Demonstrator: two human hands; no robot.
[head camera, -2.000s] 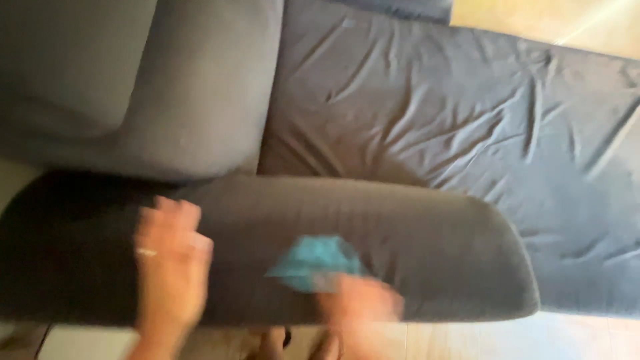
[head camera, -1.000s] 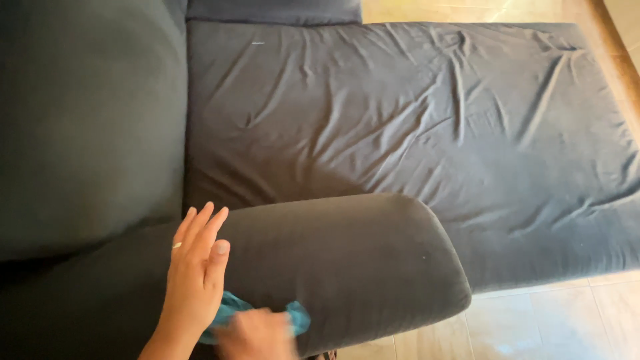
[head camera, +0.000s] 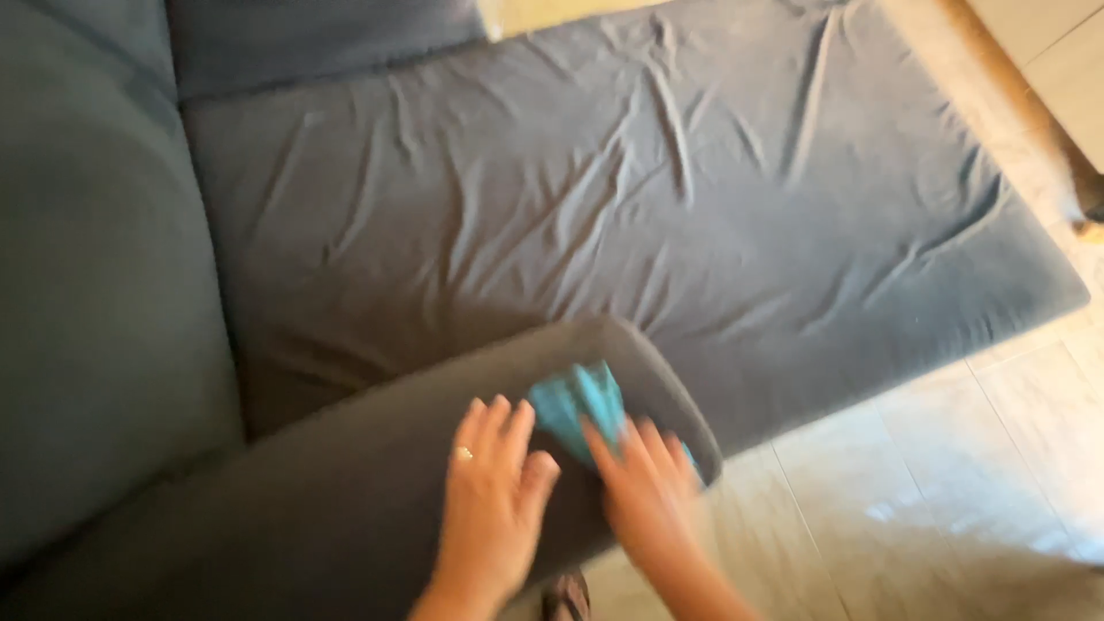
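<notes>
A blue cloth (head camera: 576, 407) lies bunched on the padded armrest (head camera: 362, 466) of a dark grey sofa, close to the armrest's rounded front end. My right hand (head camera: 651, 483) presses on the cloth, its fingers spread over it and slightly blurred. Just left of the cloth, my left hand (head camera: 496, 492), with a ring on one finger, rests on the armrest, fingers apart and holding nothing. Beyond the armrest stretches the wrinkled fabric of the seat cushion (head camera: 552, 198).
The sofa's back cushion (head camera: 103, 259) rises at the left, with another sofa section (head camera: 319, 34) at the top. Pale floor tiles (head camera: 862, 492) show at the lower right. A foot (head camera: 567, 595) stands below the armrest, and a light-coloured piece of furniture (head camera: 1052, 52) is at the upper right.
My right hand and the blue cloth have moved along the armrest to its front end. My left hand has also shifted toward that end. The view has turned.
</notes>
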